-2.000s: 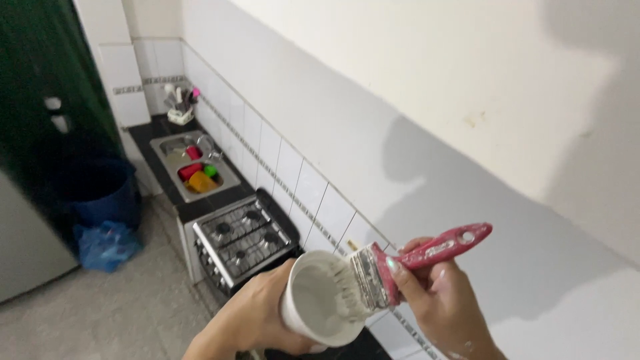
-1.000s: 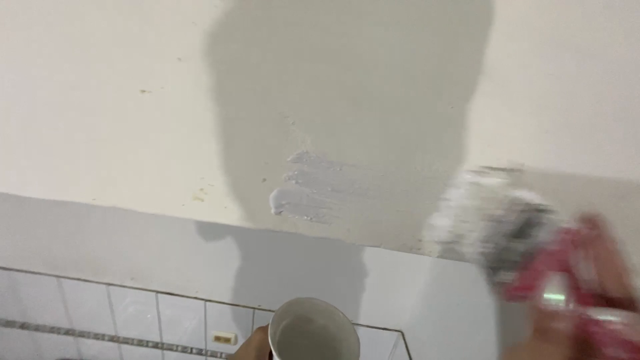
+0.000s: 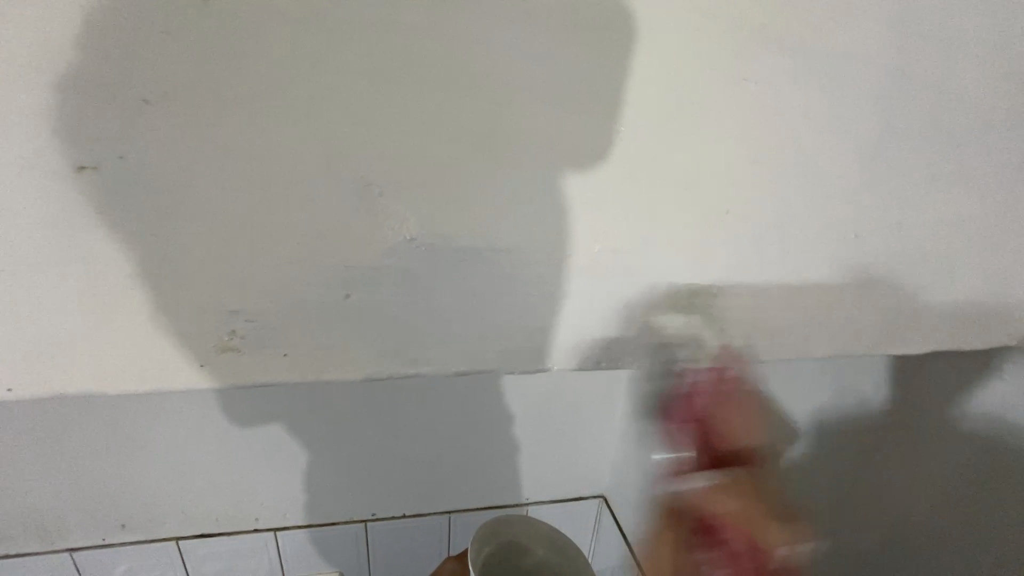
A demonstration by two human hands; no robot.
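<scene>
My right hand (image 3: 728,488), blurred by motion, grips the red handle of a paintbrush (image 3: 704,400). The brush's pale, blurred bristles are at the cream upper wall (image 3: 720,200), just above its lower edge; whether they touch it cannot be told. My left hand (image 3: 452,565) shows only as a bit of finger at the bottom edge, against the left side of a white cup (image 3: 524,548). Only the cup's upper part is in view, and its contents cannot be made out. A faint smoothed patch of paint (image 3: 448,268) lies on the wall in shadow.
Below the cream part runs a grey-white wall band (image 3: 144,472), then white tiles (image 3: 320,548) with a dark top edge that turns down near the cup. Small chips (image 3: 230,344) mark the wall at left. Large shadows fall across the wall.
The view has swung from stove and sink up to the wall. The brush was at the cup's mouth two seconds ago. The thick ridged paint seen one second ago now looks spread thin.
</scene>
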